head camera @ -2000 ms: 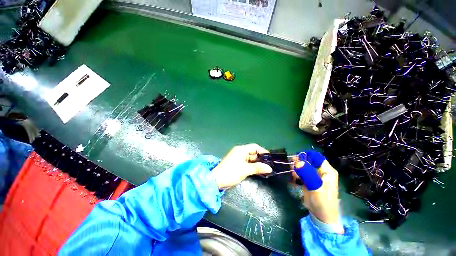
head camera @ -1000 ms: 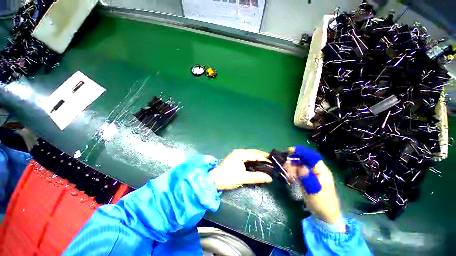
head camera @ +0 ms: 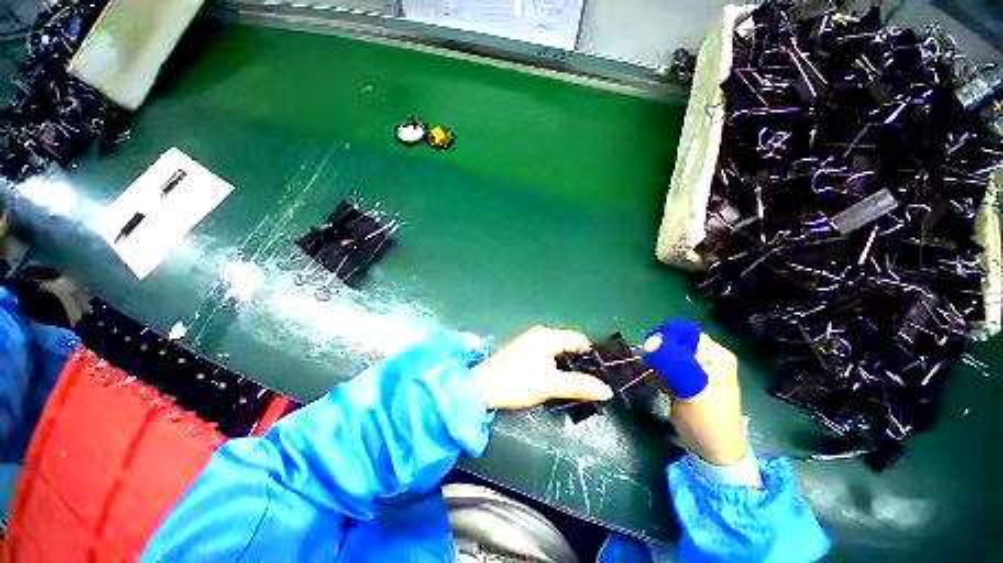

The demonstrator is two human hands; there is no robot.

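Observation:
My left hand (head camera: 541, 372), bare, holds several black binder clips (head camera: 599, 374) between thumb and fingers over the front of the bench. My right hand (head camera: 704, 385), with bright blue finger cots (head camera: 676, 360) on thumb and finger, pinches the silver wire handles at the right end of these clips. The exact number held cannot be told. A small group of set-aside clips (head camera: 348, 242) lies mid-bench at left, silver wires to the upper right. The large heap of clips (head camera: 852, 220) rises at right.
An off-white bin (head camera: 695, 143) stands under the right heap. A folding magnifier (head camera: 426, 134) lies near the back. A white card (head camera: 167, 211) with two black bars lies at left. Another bin (head camera: 134, 50) and heap are far left. A red tray (head camera: 121, 462) with black clips is lower left, beside a co-worker's blue sleeve.
The held clips have turned and now sit spread between my hands. My right thumb and finger have closed together on the wires. The view has shifted slightly.

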